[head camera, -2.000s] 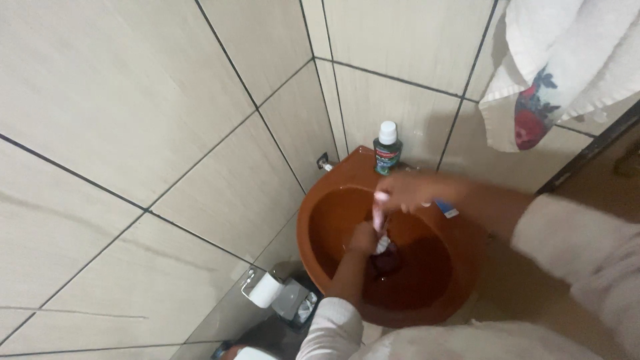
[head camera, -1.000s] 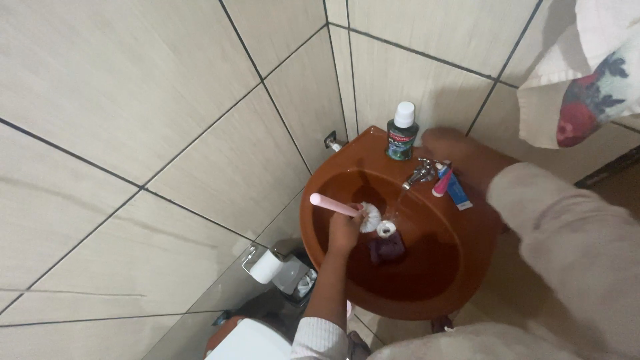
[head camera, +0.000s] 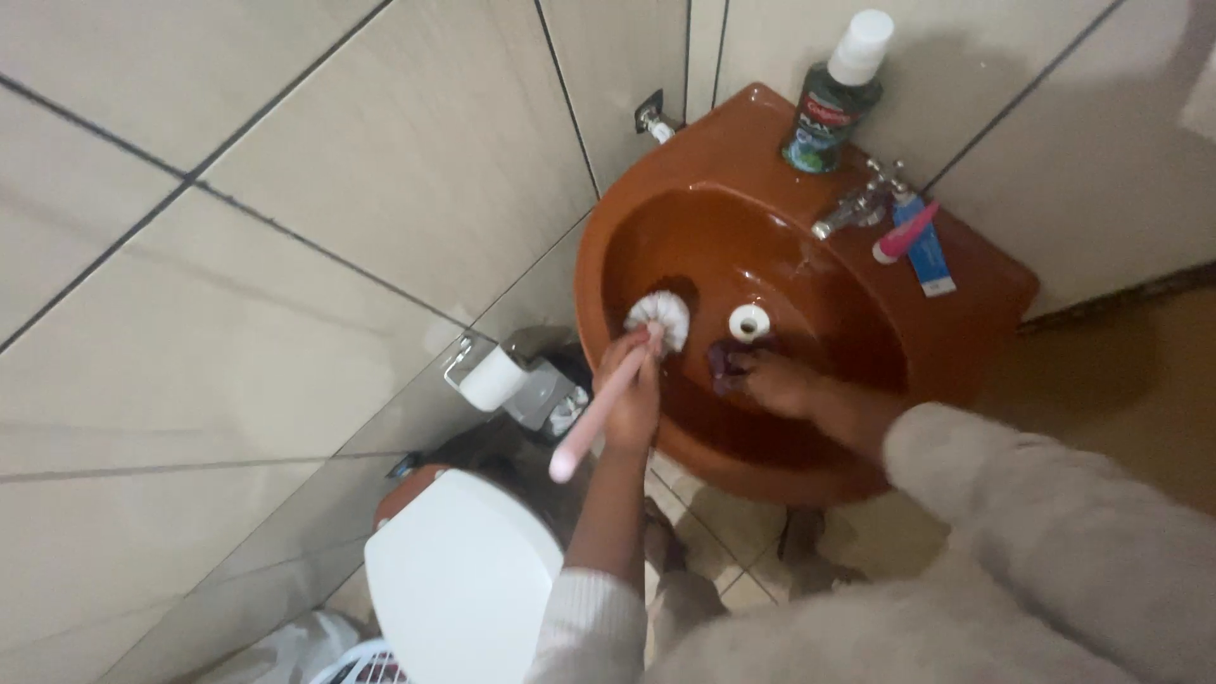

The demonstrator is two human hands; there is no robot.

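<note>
My left hand is closed around the pink handle of a round brush with white bristles, near its head. The bristles are over the left side of the brown washbasin. Inside the bowl, my right hand touches a dark purple cloth or sponge; whether its fingers grip it cannot be made out. Just above the cloth is the white drain ring. A metal tap stands on the basin's back ledge.
On the ledge are a mouthwash bottle, a blue tube and a pink tube lying across it. Left of the basin hangs a toilet roll on a wall holder. A white toilet lid is at lower left, near a white plastic basket.
My right hand has moved from beside the tap down into the bowl, onto the purple cloth or sponge. The brush in my left hand has turned, its handle now pointing down and left.
</note>
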